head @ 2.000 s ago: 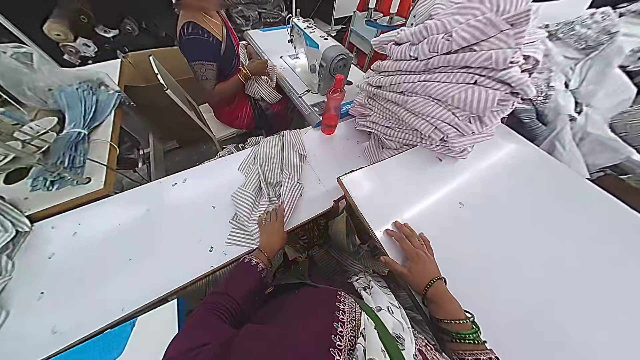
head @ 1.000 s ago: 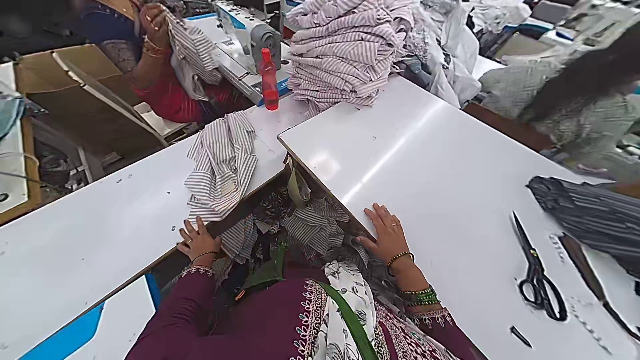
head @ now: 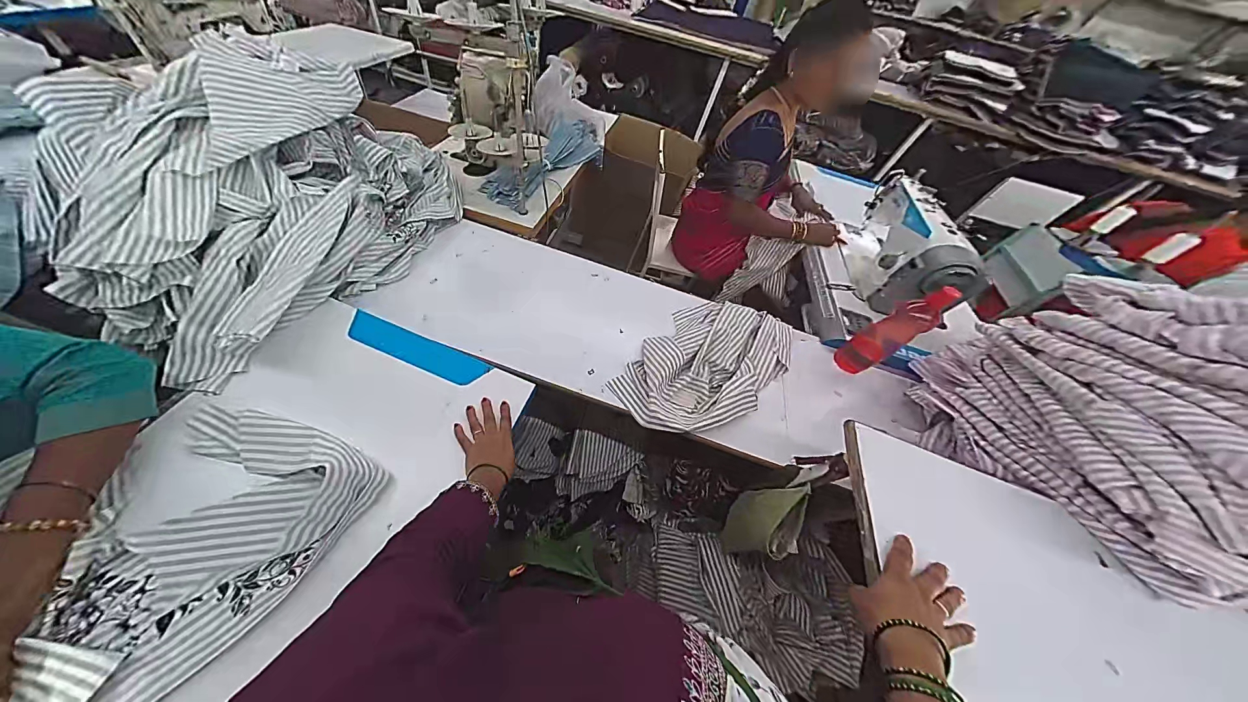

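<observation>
My left hand rests with fingers apart at the edge of the white table on the left, near a blue strip. With spread fingers, my right hand lies on the edge of the right white table; neither hand holds anything. A crumpled grey-and-white striped cloth piece lies on the middle table between and beyond my hands. In the gap below lie striped cloth pieces and a green cloth. Another striped piece with a floral print is spread on the left table.
A large heap of striped cloth stands at the back left, a pinkish striped stack at the right. A red bottle is beside a sewing machine, where a person handles cloth. Another person's arm reaches in at the left.
The view has swung left. My left hand has gone from the middle table, near the striped piece, to the left table's edge. My right hand remains at the right table.
</observation>
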